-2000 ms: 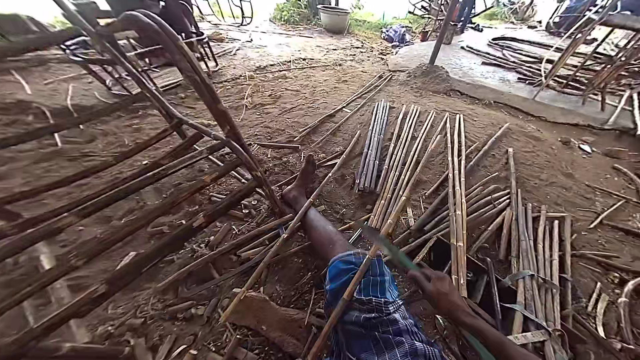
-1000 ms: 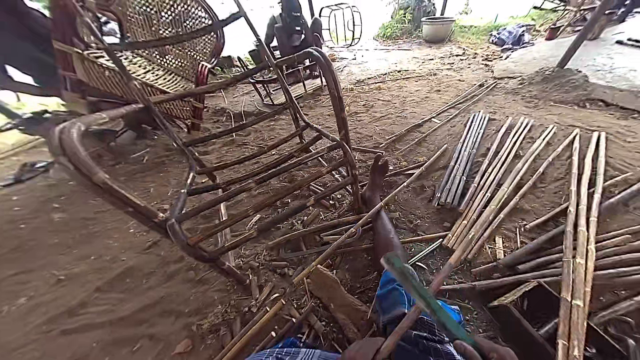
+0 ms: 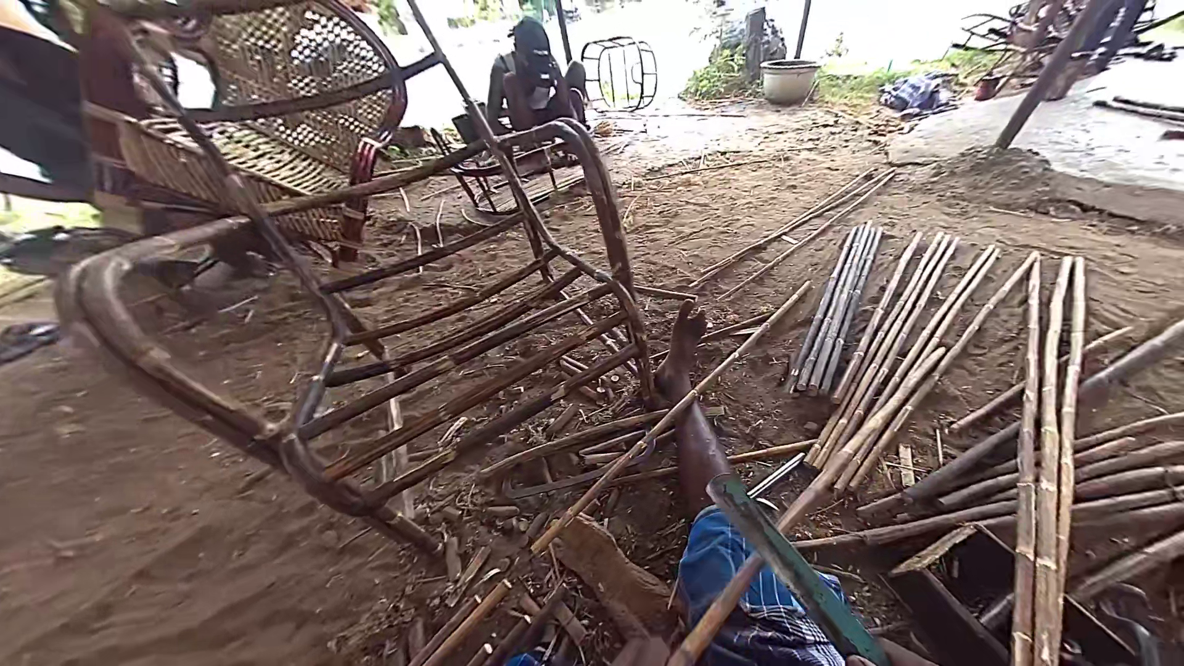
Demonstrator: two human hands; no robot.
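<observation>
At the bottom edge, my left hand (image 3: 643, 650) shows only in part beside a long cane pole (image 3: 731, 597), its fingers mostly cut off. My right hand (image 3: 893, 653), also cut off by the bottom edge, holds a long flat green tool (image 3: 786, 560), perhaps a saw or a big knife. This tool lies across the pole, above my leg in blue checked cloth (image 3: 717, 555). A thinner cane pole (image 3: 671, 416) slants past my shin. Left of my bare foot (image 3: 683, 347) stands a bent cane chair frame (image 3: 472, 398) with several crossbars.
Bundles of cut canes (image 3: 837, 310) and longer poles (image 3: 1050, 444) lie at the right. A block of wood (image 3: 615, 569) and cane offcuts are by my leg. A woven cane chair (image 3: 277, 120) stands at the back left. A person (image 3: 532, 83) sits behind the frame, near a planter (image 3: 789, 81).
The view has swung left, bringing the woven chair and the seated person into sight. My right hand and the green tool now sit lower in view. Part of my left hand has come into view.
</observation>
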